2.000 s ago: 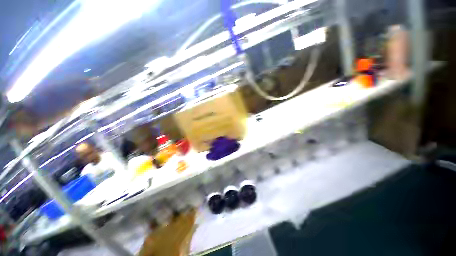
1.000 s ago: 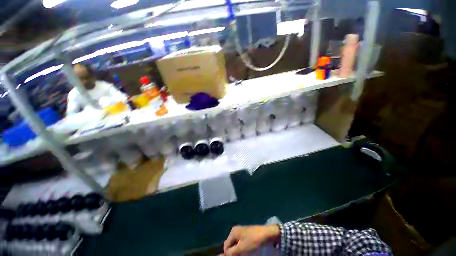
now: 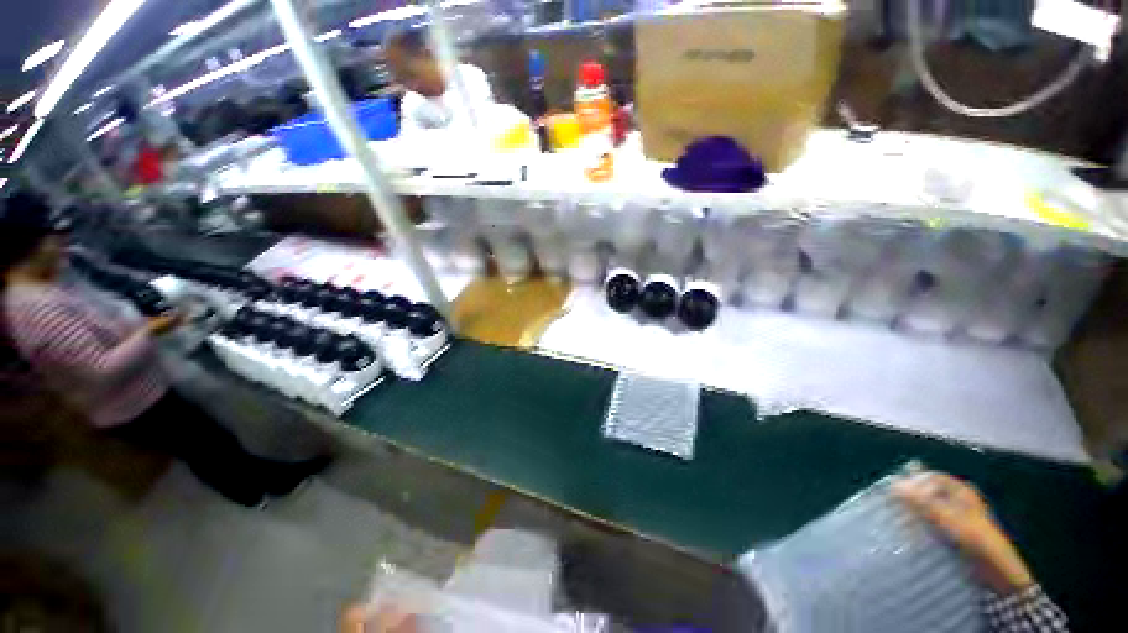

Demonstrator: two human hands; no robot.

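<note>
My right hand [image 3: 955, 513] holds the top edge of a ribbed clear air-column bag [image 3: 866, 563] over the green bench's front edge at the lower right. My left hand [image 3: 381, 617] is cut off by the bottom edge, partly behind whitish translucent plastic [image 3: 495, 591]; its grip cannot be made out. Another ribbed bag [image 3: 652, 413] lies flat on the green bench [image 3: 532, 402].
Three black-ball cameras [image 3: 659, 298] stand on the white lower shelf. Rows of cameras [image 3: 303, 346] stand on the left. A carton [image 3: 736, 87], purple cloth [image 3: 715, 165] and spray can [image 3: 594, 105] are on the upper shelf. A person [image 3: 93, 334] stands at left, another behind the shelf.
The view has swung left and levelled. My right hand has come up at the right, now with a ribbed bag. My left hand and whitish plastic now show at the bottom edge.
</note>
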